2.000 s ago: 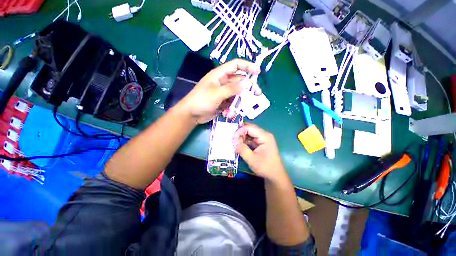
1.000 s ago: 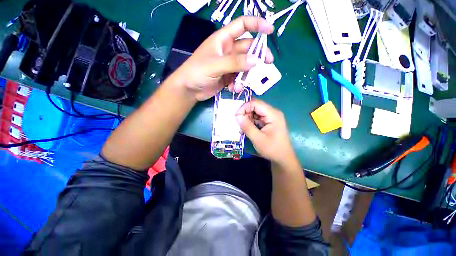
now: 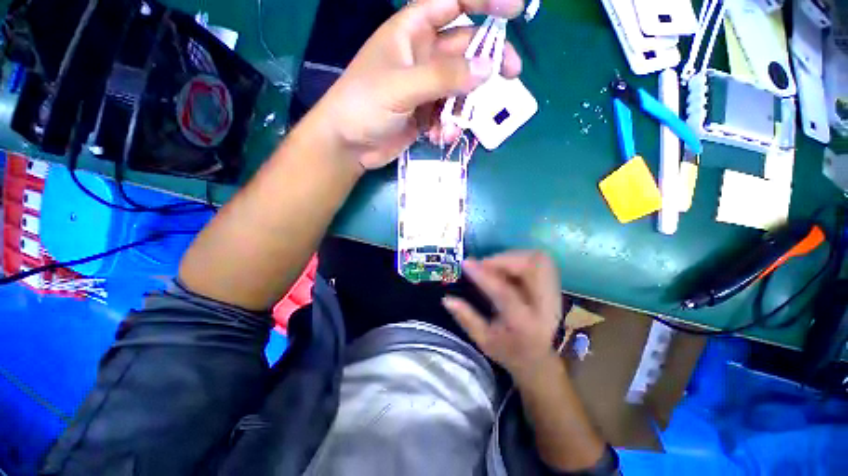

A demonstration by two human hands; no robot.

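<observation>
An open power bank housing (image 3: 432, 209) lies at the front edge of the bench, the white battery cell facing up and the green circuit board (image 3: 430, 271) at its near end. My left hand (image 3: 418, 79) holds the bunched white charging cables (image 3: 485, 42) above the housing's far end. Thin wires run from there into the housing. A white cover with a small dark window (image 3: 502, 112) lies beside my left fingers. My right hand (image 3: 511, 307) is blurred, off the housing at its near right corner, fingers apart and empty.
Blue-handled side cutters (image 3: 655, 116) and a yellow pad (image 3: 630, 190) lie right of the housing. An orange-and-black tool (image 3: 762, 268) with a cord lies at the bench's right edge. Black fans (image 3: 200, 112) stand left. More housings and covers (image 3: 739, 112) crowd the back right.
My right hand has left the housing's side and moved toward me, past its near end. My left hand still holds the cables. The view has shifted, with bench items sliding up and right.
</observation>
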